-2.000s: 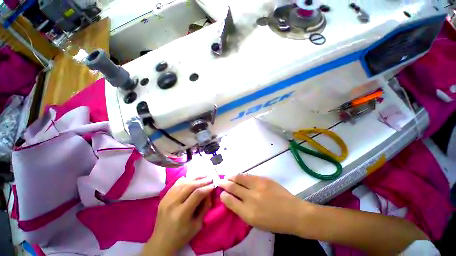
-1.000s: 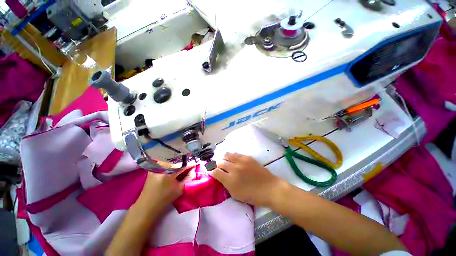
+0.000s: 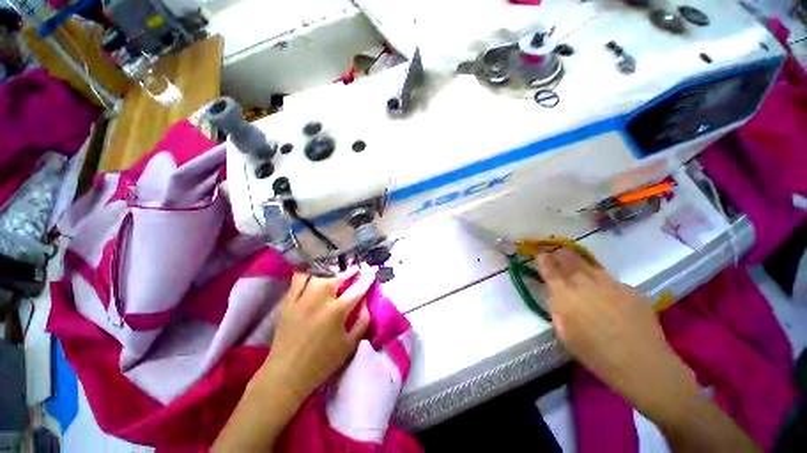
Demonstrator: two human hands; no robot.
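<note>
The magenta garment piece [image 3: 203, 296] with its pale reverse lies in a heap left of and below the needle area. My left hand [image 3: 320, 323] holds its edge just below the lit presser foot, which is mostly hidden. My right hand [image 3: 584, 310] is at the scissors [image 3: 529, 287], with fingers over the yellow and green handle loops. The blades lie flat on the machine bed. Whether the fingers are through the loops cannot be told.
The white sewing machine head [image 3: 442, 133] crosses above the work. An orange-handled tool [image 3: 644, 193] lies by its base. More magenta pieces [image 3: 739, 345] hang at right. A wooden board [image 3: 172, 111] is at upper left.
My right hand has left the fabric by the needle and moved right onto the scissors. My left hand still holds the fabric, which has shifted and bunched to the left.
</note>
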